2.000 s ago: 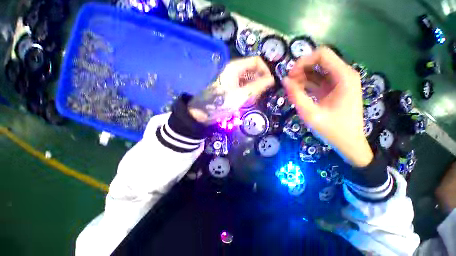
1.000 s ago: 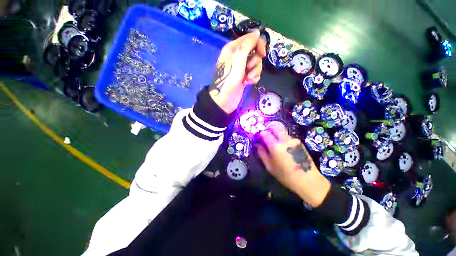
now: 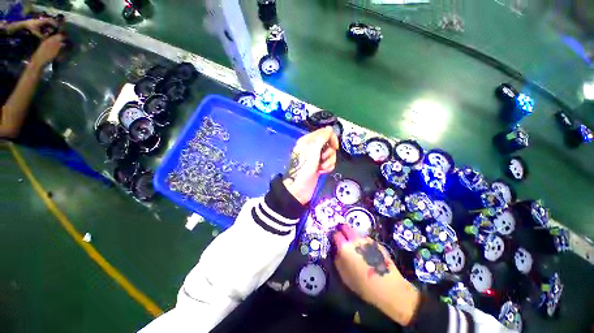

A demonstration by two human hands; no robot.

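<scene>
My left hand point(image 3: 316, 159) is above the right edge of the blue plastic tray point(image 3: 260, 130), fingers curled and fingertips together; whether a small part is between them is hidden. My right hand point(image 3: 368, 263) has its thumb and finger at the lower right edge of a pink-white glowing circuit board point(image 3: 327, 212); whether they grip it or a tiny part is unclear. Pale discs with dark holes point(image 3: 348, 190) lie to the board's right. Another board point(image 3: 316, 246) sits just below it. Small silvery metal parts point(image 3: 205, 175) are heaped in the tray's left side.
Many boards point(image 3: 409, 235) and pale discs point(image 3: 480, 277) crowd the table to the right. Black round housings point(image 3: 156, 104) are piled beyond the tray. The green conveyor point(image 3: 391, 71) carries spaced units behind a pale upright post point(image 3: 231, 42). Another person's hands point(image 3: 45, 45) show at upper left.
The camera view has tilted up, showing more belt and another person. My right hand came from the upper right down to the glowing board and stays there. My left hand rose from beside the board.
</scene>
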